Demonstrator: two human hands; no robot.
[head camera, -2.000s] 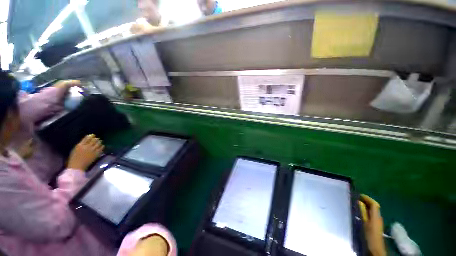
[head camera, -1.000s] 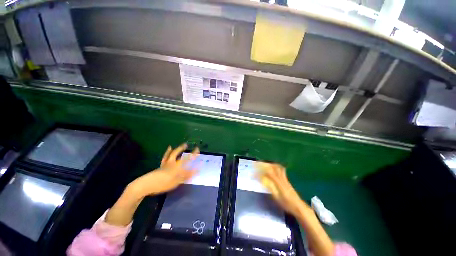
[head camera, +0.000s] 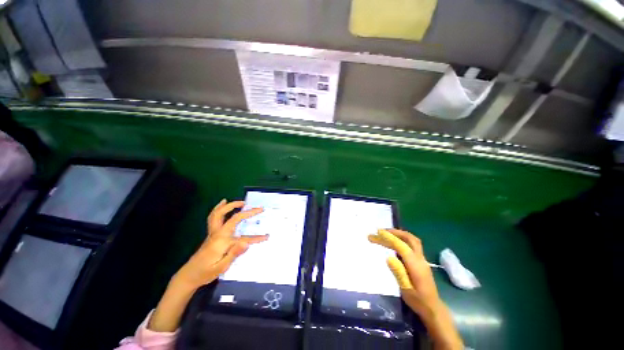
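Observation:
Two tablets lie side by side in a black tray (head camera: 311, 335) in front of me, both with mostly white screens. The left tablet (head camera: 277, 253) has a small white label and a handwritten number near its bottom edge. The right tablet (head camera: 349, 266) also has a white label there. My left hand (head camera: 222, 249) is over the left tablet's left side, fingers spread on or just above the screen, holding nothing. My right hand (head camera: 408, 270), with yellow finger cots, is at the right tablet's right side, fingers apart at the screen, holding nothing.
A tray stack with two grey-screened tablets (head camera: 44, 277) stands at left, with a pink sleeve (head camera: 14, 167) beyond. A white wrapped bundle (head camera: 458, 268) lies on the green mat (head camera: 492, 253) at right. Dark stacks (head camera: 575, 239) stand far right. An instruction sheet (head camera: 291, 85) hangs behind.
Both tablet screens have turned from partly dark to mostly white. My left hand has moved slightly down and left, and my right hand down and right. The view has tilted down.

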